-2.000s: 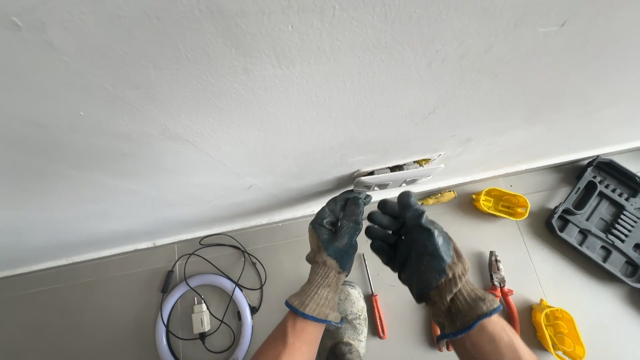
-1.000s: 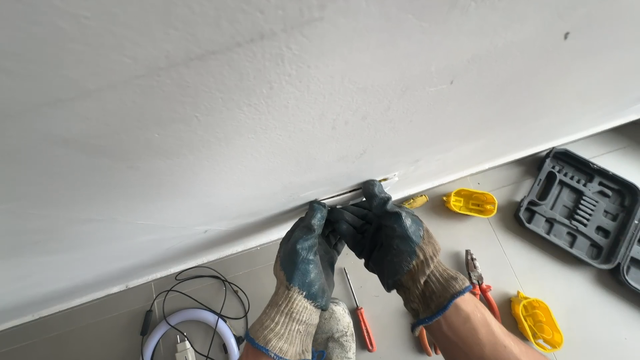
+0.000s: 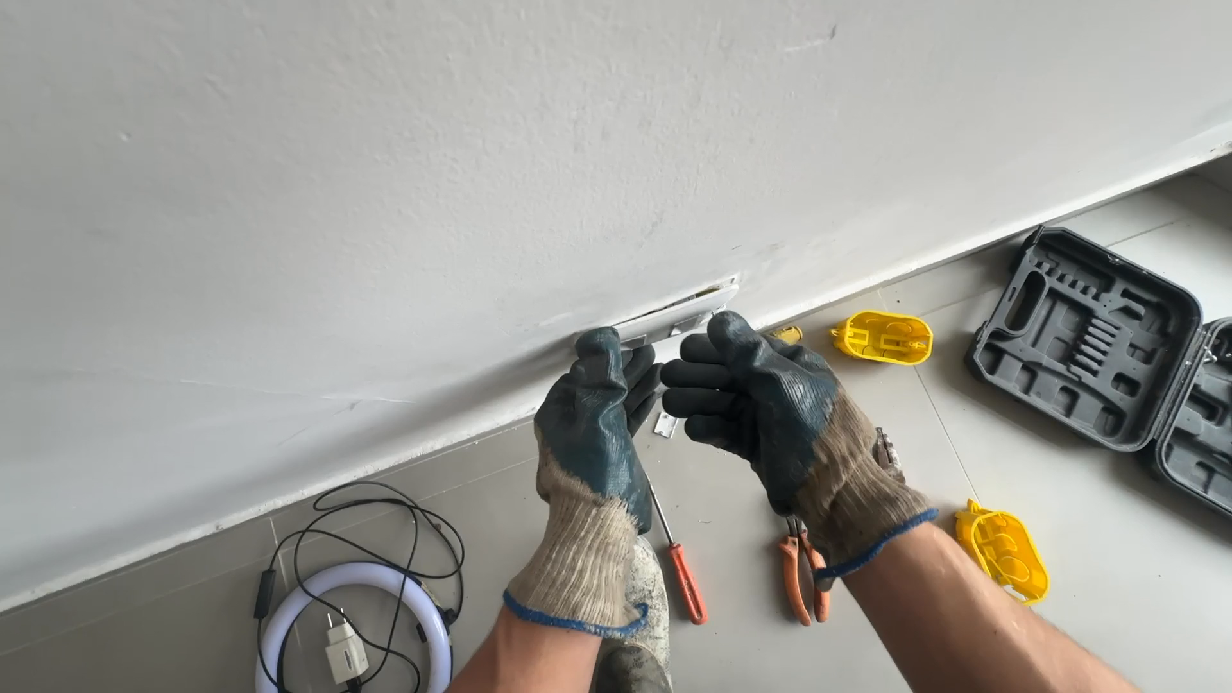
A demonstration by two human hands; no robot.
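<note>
A white electrical faceplate [image 3: 679, 318] sits low on the wall, with a narrow dark gap along its upper edge. My left hand [image 3: 602, 423], in a knit glove with a dark coated palm, is at the plate's left end, fingers spread a little. Just right of it my right hand [image 3: 756, 399], gloved alike, is raised in front of the plate's right part, fingers apart and nothing seen in them. Whether either hand touches the plate cannot be told. A small metal piece [image 3: 665, 424] lies on the floor between the hands.
On the tiled floor lie an orange-handled screwdriver [image 3: 686, 582], orange-handled pliers [image 3: 804, 577], two yellow wall boxes [image 3: 884, 338] and a yellow tool partly hidden [image 3: 787, 334]. An open black tool case [image 3: 1088, 337] is at right; a ring light [image 3: 438, 630] with black cable at lower left. A worn shoe [image 3: 650, 602] is below.
One second ago my hands were together at the plate; now they are apart with fingers spread. The gap above the plate looks narrower than two seconds ago.
</note>
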